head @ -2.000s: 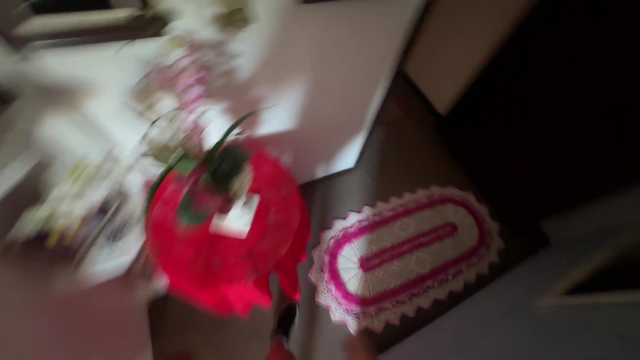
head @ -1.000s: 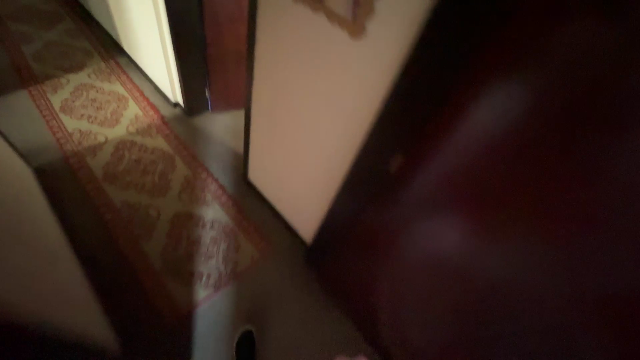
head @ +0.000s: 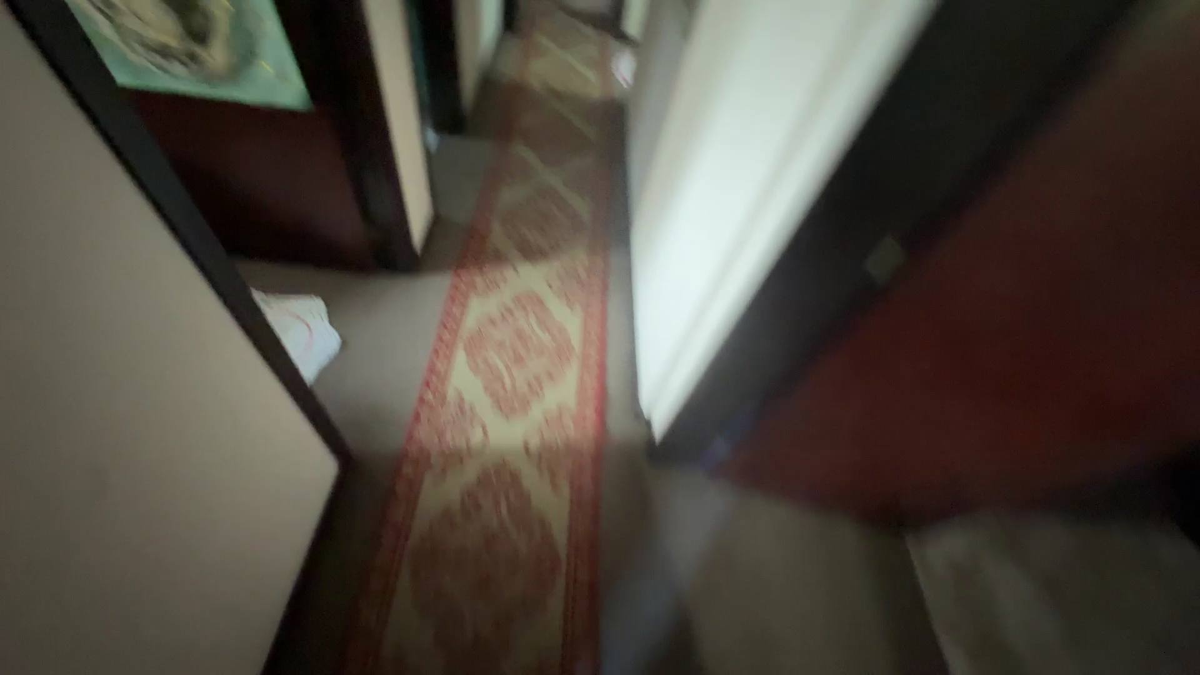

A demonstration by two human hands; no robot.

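Neither my left hand nor my right hand shows in the head view now. A long runner rug (head: 520, 352) with a red border and red medallions on a cream ground stretches down a narrow hallway. Light falls across its middle, while its near end lies in shadow. At the left, a white item (head: 305, 333), perhaps cloth or a bag, rests on the floor and is partly hidden behind a wall corner. The picture is blurred.
A beige wall (head: 141, 403) with dark edging stands close on the left. On the right are a bright white wall or panel (head: 741, 187), a dark frame and a reddish-brown door (head: 1012, 375). A green picture (head: 206, 56) shows at upper left.
The view has swung strongly, from a red-covered table and a crocheted mat, past a wall corner, to looking along the hallway. The runner rug, at the left a second ago, now runs through the middle.
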